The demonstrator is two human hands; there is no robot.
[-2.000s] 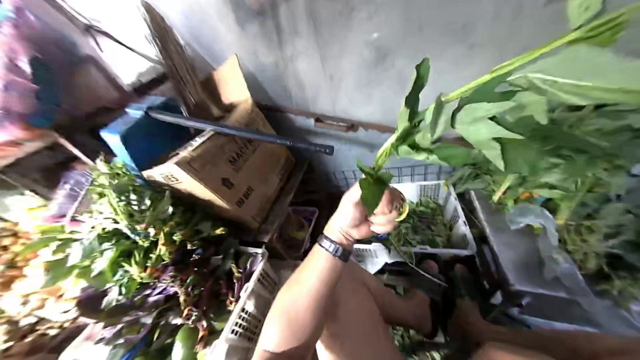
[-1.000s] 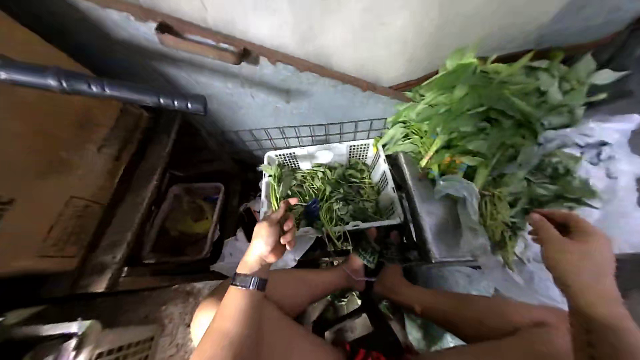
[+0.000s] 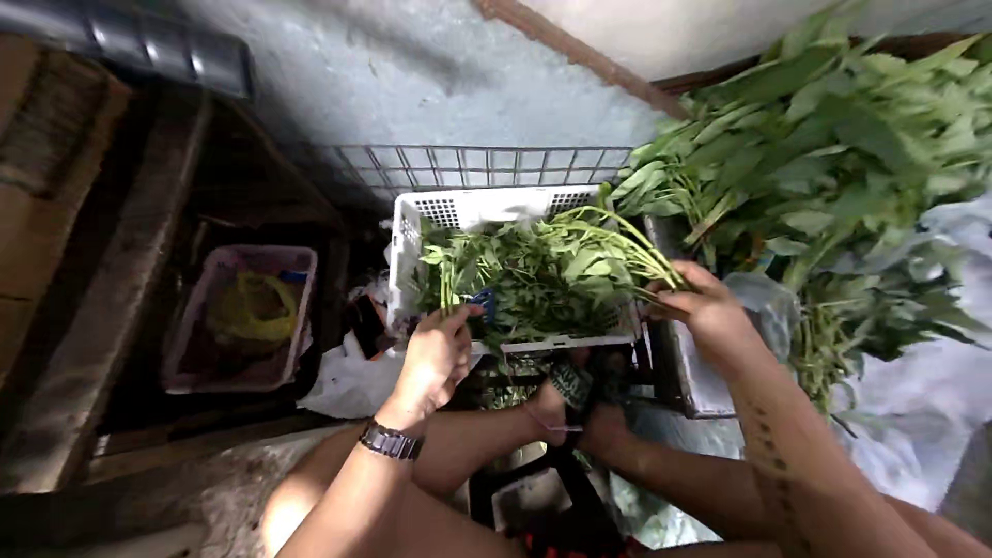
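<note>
My right hand point(image 3: 694, 298) grips a bunch of leafy green stems point(image 3: 612, 244), whose leaves hang over the right part of a white plastic crate point(image 3: 504, 203). Near the crate's front left corner, my left hand point(image 3: 442, 345), with a dark watch at the wrist, pinches a short leafy sprig point(image 3: 445, 283). A small blue object point(image 3: 484, 304) lies right beside its fingertips; what it is I cannot tell. Loose green leaves point(image 3: 527, 291) fill the crate between my hands.
A big pile of leafy greens point(image 3: 821, 147) lies at the right beside clear plastic point(image 3: 922, 395). At the left are a pink-rimmed basin point(image 3: 177, 341) holding a yellow plastic bag point(image 3: 263, 306), a wooden beam point(image 3: 132, 294) and cardboard point(image 3: 19, 240). A wire rack point(image 3: 496, 160) stands behind the crate.
My right hand has moved left from the leafy pile to the crate's right edge and now holds stems. My left hand now holds a sprig at the crate's front left.
</note>
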